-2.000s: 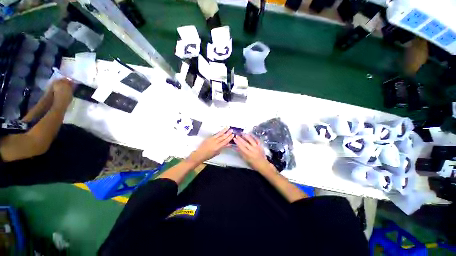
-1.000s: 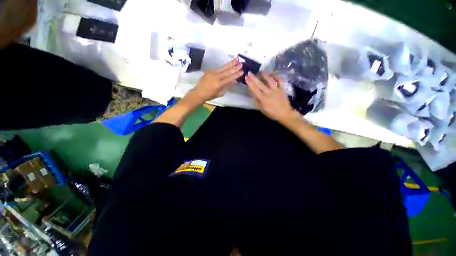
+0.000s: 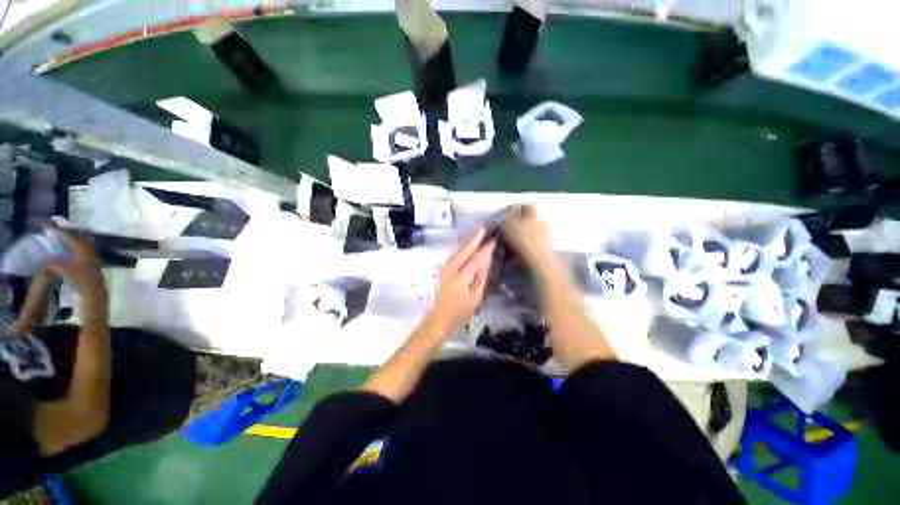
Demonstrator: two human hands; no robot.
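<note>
My left hand (image 3: 462, 284) and my right hand (image 3: 529, 241) are close together over the white bench. A small black box (image 3: 501, 225) is between their fingers, blurred and mostly covered. The clear bag (image 3: 513, 340) with dark contents lies between my forearms near the bench's front edge, partly hidden. A small white piece with a black pattern (image 3: 328, 304) lies to the left, beside a small dark square (image 3: 353, 294).
Open black boxes with white flaps (image 3: 398, 138) stand ahead on the green belt (image 3: 641, 128) and bench edge. White sleeves (image 3: 730, 296) stand in rows at right. Flat black cards (image 3: 194, 272) lie left. Another person's arm (image 3: 91, 335) is at far left. A blue stool (image 3: 799, 444) stands lower right.
The view has tilted back up, showing the belt again. My hands have moved forward on the bench with the small box, past the bag.
</note>
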